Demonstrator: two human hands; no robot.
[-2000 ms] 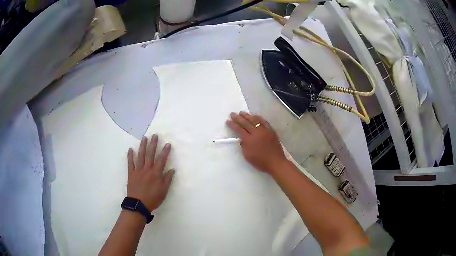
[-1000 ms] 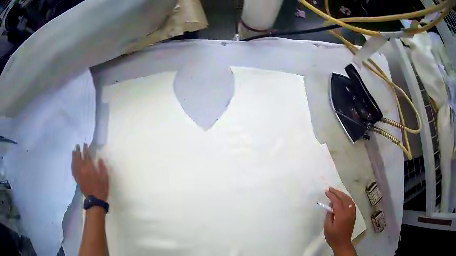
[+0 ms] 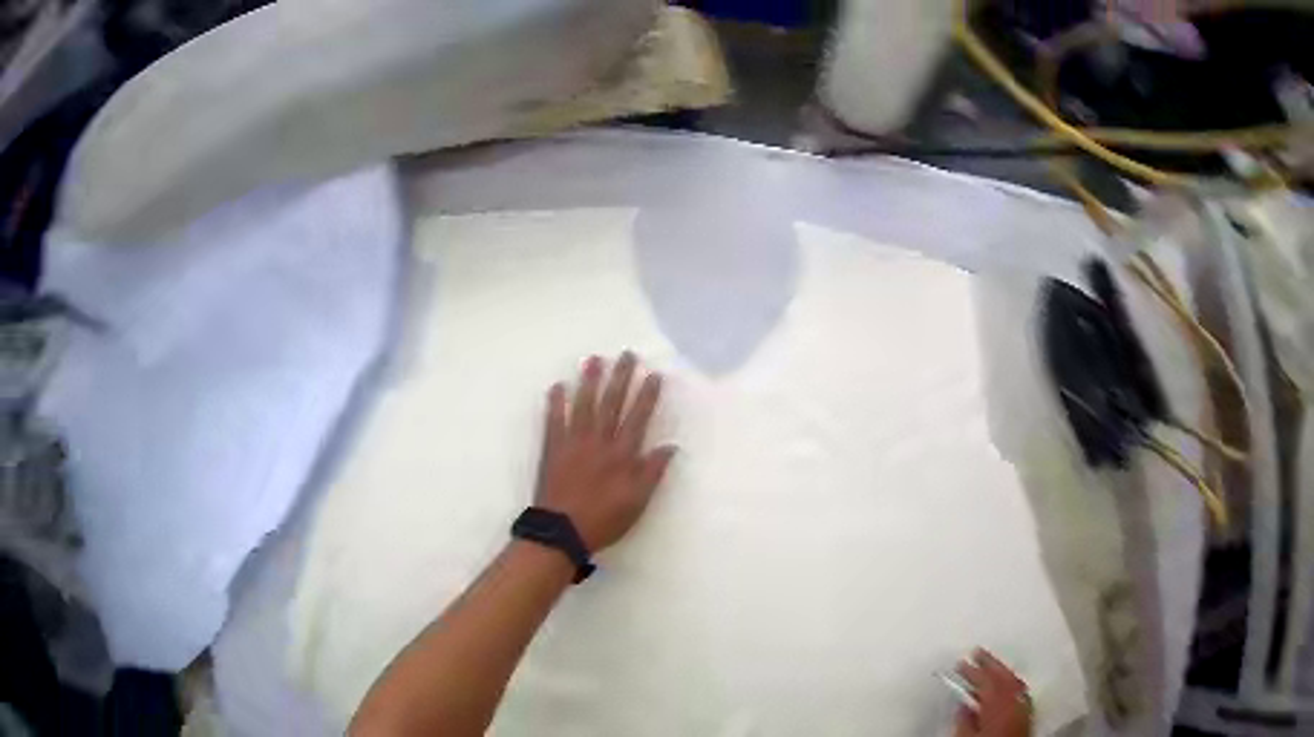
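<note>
The cream garment panel (image 3: 836, 504) lies flat on the table, its V neck notch at the top. My left hand (image 3: 598, 461), with a dark watch on the wrist, rests flat on the panel left of and below the notch, fingers spread, holding nothing. My right hand (image 3: 994, 694) is at the bottom edge, partly cut off, over the panel's lower right. It holds the slim white marker (image 3: 953, 685), which is blurred. The bluish-white paper pattern (image 3: 245, 389) is folded back at the left.
The black steam iron (image 3: 1095, 367) stands at the right with yellow hoses (image 3: 1189, 475). A long padded grey-white arm (image 3: 346, 108) crosses the upper left. The pale table cover (image 3: 504, 170) shows around the panel. A white rack (image 3: 1268, 576) is at the right edge.
The view has turned, so the panel first shifted right. My left hand has moved from the panel's left edge to its middle left. My right hand is lower, near the frame's bottom edge.
</note>
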